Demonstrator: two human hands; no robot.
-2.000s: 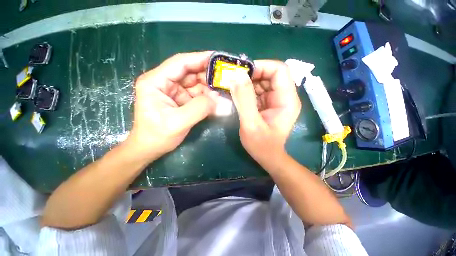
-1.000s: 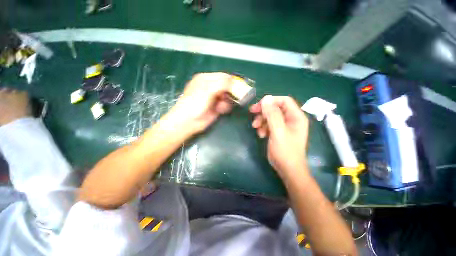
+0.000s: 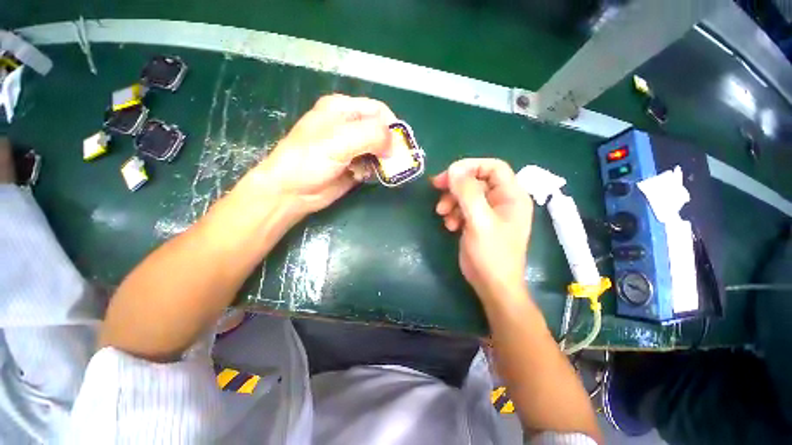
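My left hand holds a watch case by its left edge, above the green bench. The case has a shiny metal rim, and a yellow and silver-white battery shows in or on it. My right hand is just right of the case, not touching it, with thumb and fingertips curled together; whether a small thing is between them I cannot tell. The white dispensing syringe lies right of my right hand, its yellow cap toward me and a white tissue at its front end.
The blue glue dispenser stands at the right with white paper on it. Several dark watch units with yellow-white batteries lie at the left. A pale rail crosses behind, joined by a grey post. Another person's sleeve is at the left edge.
My right hand has come off the watch case and moved right. My left hand now holds the case alone. The view has shifted, and another person's sleeve shows more at the left.
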